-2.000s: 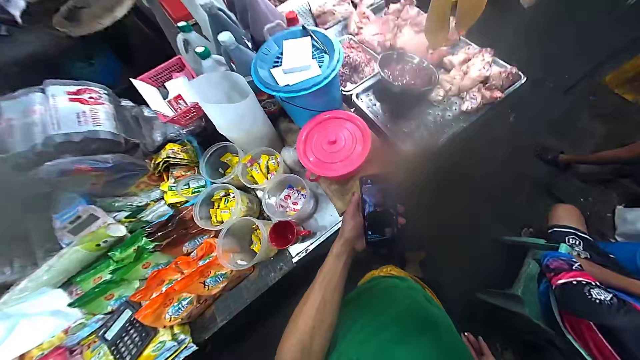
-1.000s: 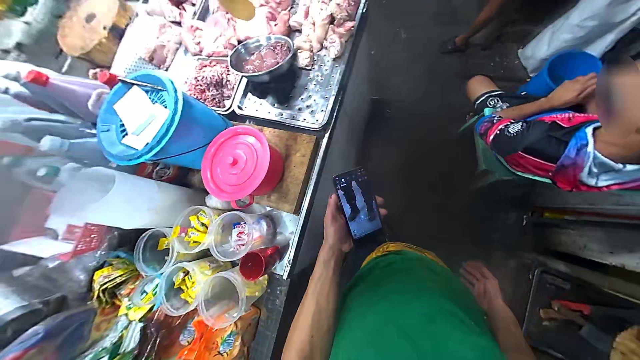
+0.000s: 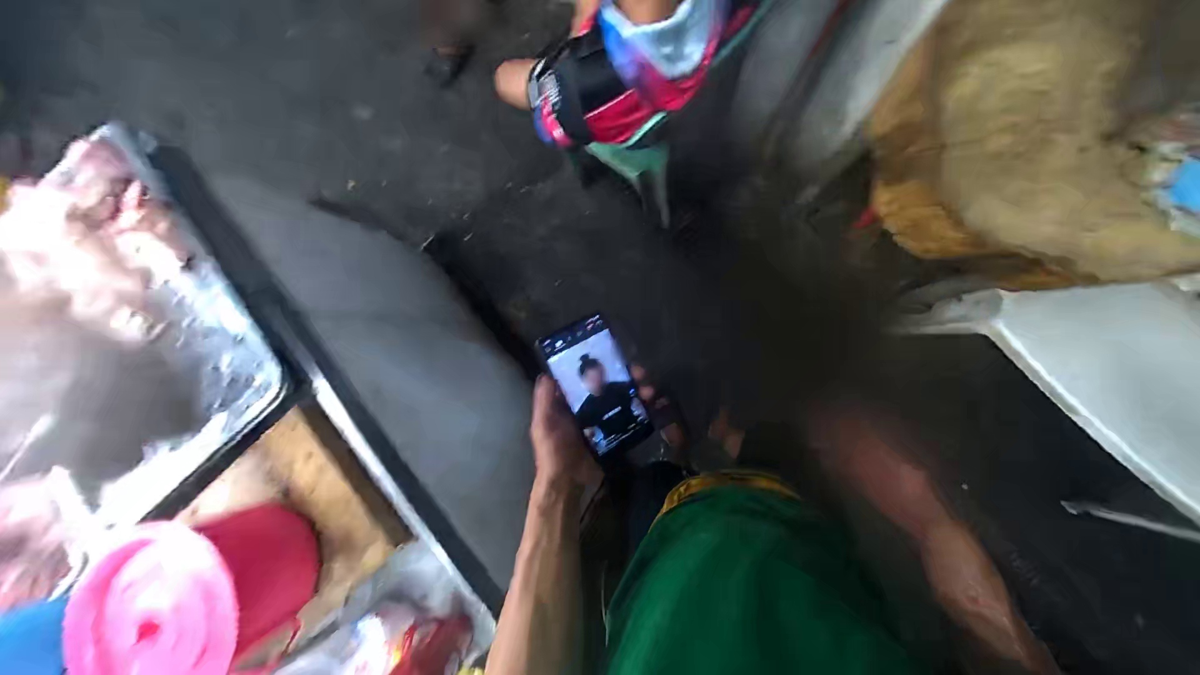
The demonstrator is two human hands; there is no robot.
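My left hand (image 3: 561, 436) is closed around a smartphone (image 3: 598, 389), its thumb on the near edge and its fingertips on the far edge. The phone's lit screen shows a picture of a person. My right hand (image 3: 848, 441) is badly blurred, low on the right beside the green shirt (image 3: 750, 581); its fingers cannot be made out. At the lower left stands a red bucket with a pink lid (image 3: 150, 600), beside a wooden board (image 3: 323, 487).
A metal tray (image 3: 220, 328) of raw meat lies along the counter's edge on the left. A person (image 3: 619, 84) sits on a green chair (image 3: 633, 159) at the top. At the right are a large wooden block (image 3: 1012, 141) and a white plastic piece (image 3: 1116, 375).
The view has swung far to the right, and the counter now lies at the left edge. The phone has stayed in my left hand. The picture on its screen is different.
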